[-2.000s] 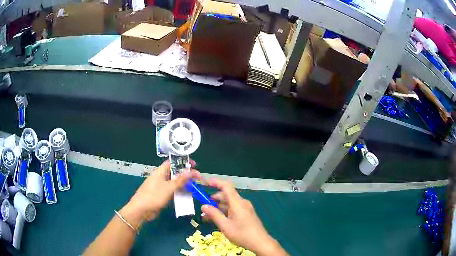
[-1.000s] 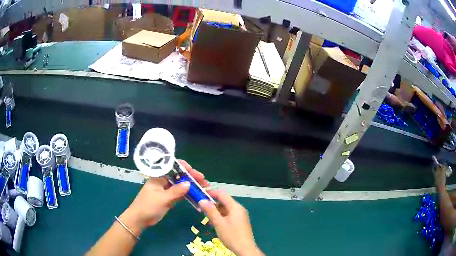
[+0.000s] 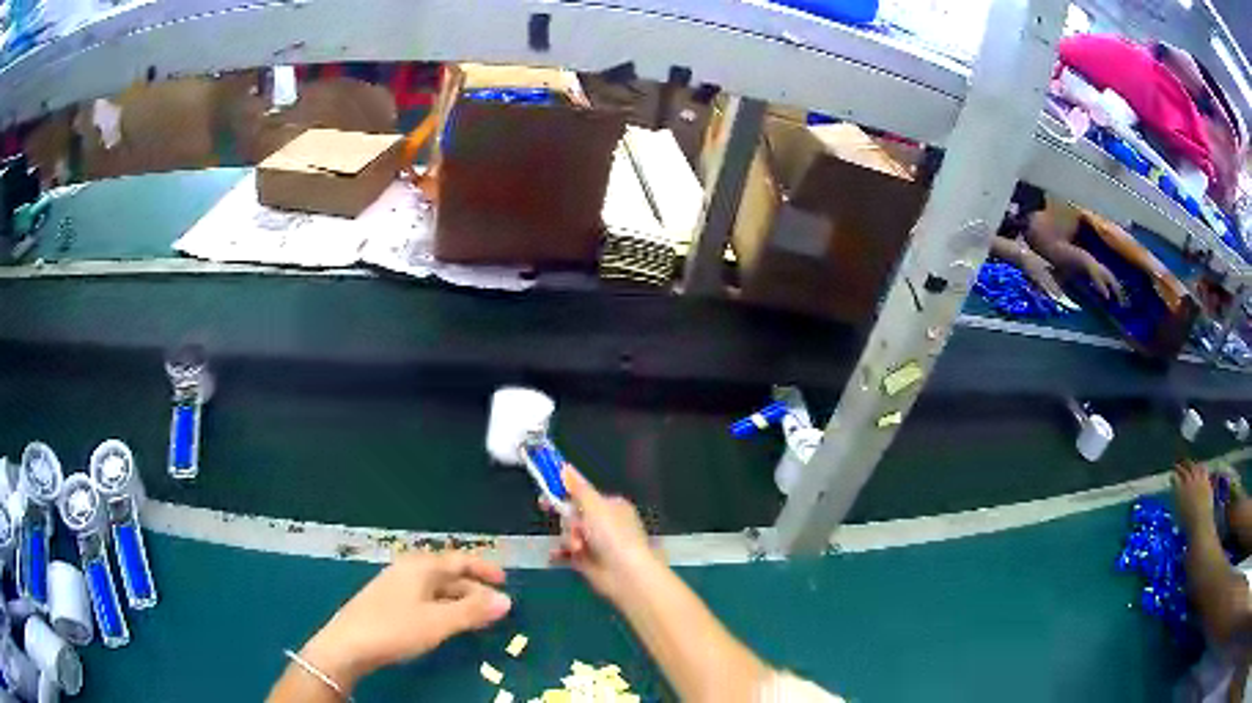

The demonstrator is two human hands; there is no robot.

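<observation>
My right hand (image 3: 604, 529) grips the handle end of a white fan unit (image 3: 522, 424) over the dark green belt. The blue battery (image 3: 548, 470) lies in its open handle, and its round head points up and left. My left hand (image 3: 419, 604) is over the green bench near the pale metal edge, with nothing in it and its fingers bent and apart. Pale yellow pads (image 3: 590, 684) lie in a loose pile below my hands, with a few single ones beside it.
Fan units (image 3: 85, 515) crowd the bench's left side. The belt (image 3: 316, 453) carries spaced fans. A slanting grey post (image 3: 913, 302) stands right of my hands. Brown boxes (image 3: 529, 179) stand across the belt. Another person's arm (image 3: 1208, 549) is by a blue battery heap (image 3: 1160, 556).
My right hand has carried the fan up and out over the belt, and my left hand has let go of it. The battery, earlier outside the handle, now lies inside. Belt fans have moved left.
</observation>
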